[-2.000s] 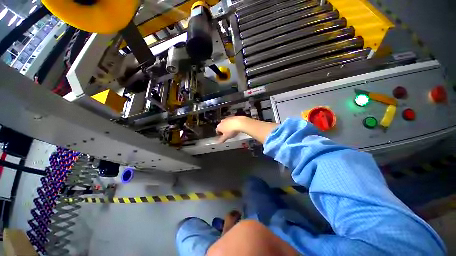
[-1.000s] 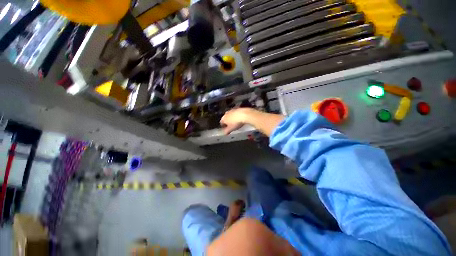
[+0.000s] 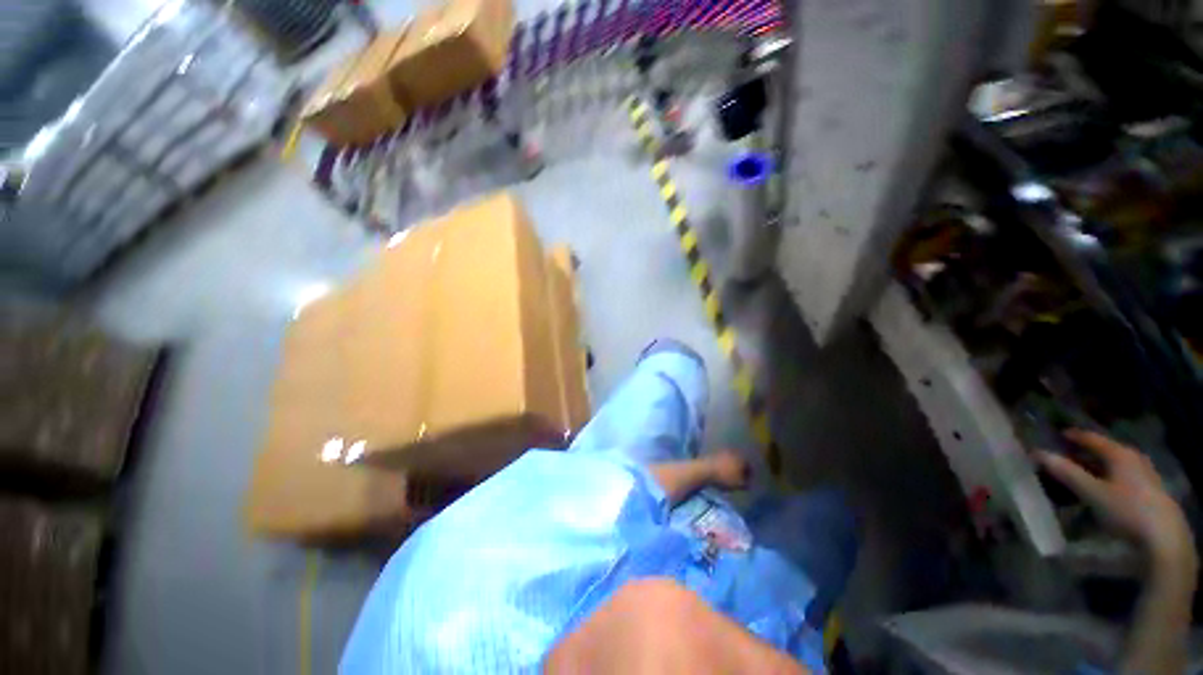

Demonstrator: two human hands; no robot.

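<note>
My right hand (image 3: 1119, 491) is at the right edge of the view, blurred, with thumb and fingers apart. It is at or just above the machine's pale side rail (image 3: 970, 409); whether it touches is unclear. It shows nothing held. My left hand (image 3: 715, 472) is low over my lap in a light blue sleeve, with its fingers curled. Whether it holds anything is hidden. A small patterned patch (image 3: 719, 534) shows on the blue clothing below it.
Large brown cartons (image 3: 435, 330) stand on the floor at my left. More cartons (image 3: 455, 53) sit by the purple-wheeled lattice conveyor (image 3: 594, 40). Yellow-black tape (image 3: 693, 257) crosses the floor. The grey machine frame (image 3: 877, 145) rises at right. Brown stacked goods (image 3: 66, 409) are at the left edge.
The view has swung left, bringing the floor cartons in and putting the control panel's buttons and rollers out of view. My right hand now shows at the right edge with its fingers more apart.
</note>
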